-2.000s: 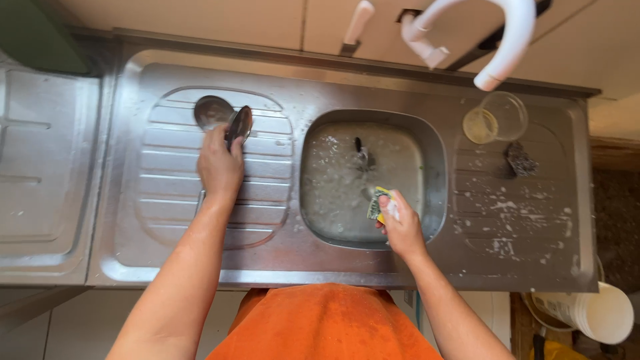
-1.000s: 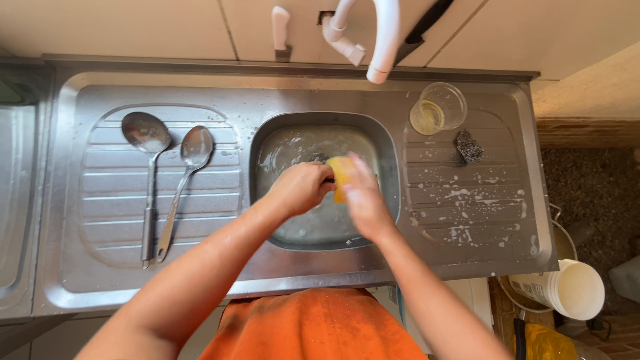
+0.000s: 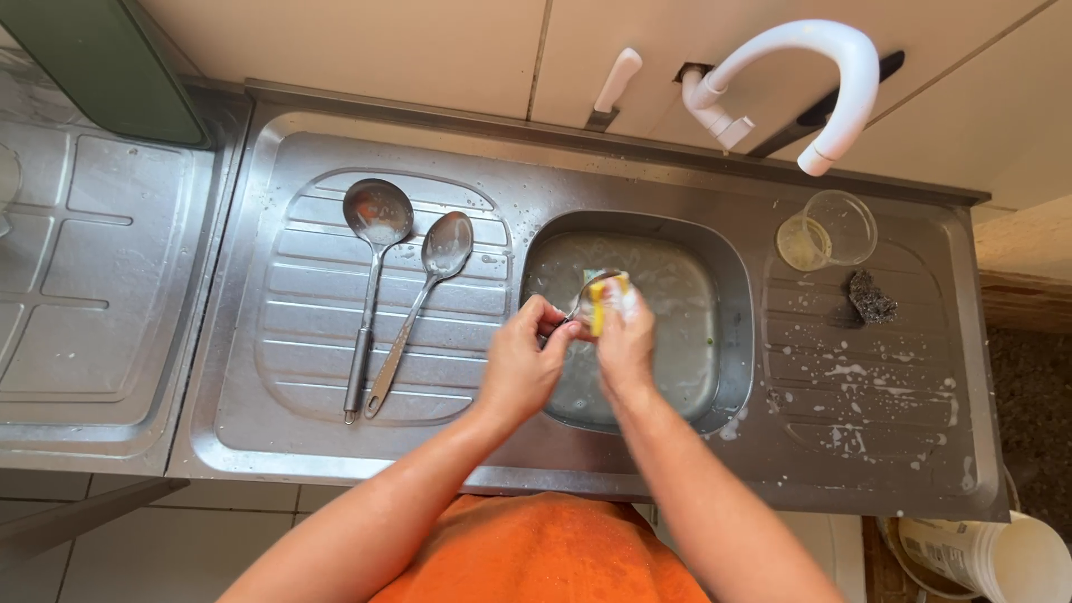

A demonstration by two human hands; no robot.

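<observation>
Over the water-filled sink basin [image 3: 670, 368], my left hand [image 3: 526, 356] grips the dark handle of a metal spoon or ladle [image 3: 586, 295]. My right hand [image 3: 624, 335] presses a yellow sponge [image 3: 597, 308] with suds against its bowl; blur and fingers hide the utensil's exact shape. A metal ladle [image 3: 378, 209] and a metal serving spoon [image 3: 448, 243] lie side by side on the ribbed left drainboard, bowls toward the wall. On the right drainboard are a clear plastic cup or tub [image 3: 840, 228], a shallow round container [image 3: 802, 243] and a steel wool scourer [image 3: 871, 297].
A white curved faucet [image 3: 825, 50] arches above the sink's back edge. Near it a white-handled knife [image 3: 618, 79] and a black-handled one [image 3: 825, 109] rest against the wall. Suds dot the right drainboard [image 3: 888, 452]. A white bucket [image 3: 988, 553] stands low at the right.
The ladle and spoon, held by my left hand two seconds ago, lie on the left drainboard. My left hand has moved to the basin, and both hands are now together there at a utensil.
</observation>
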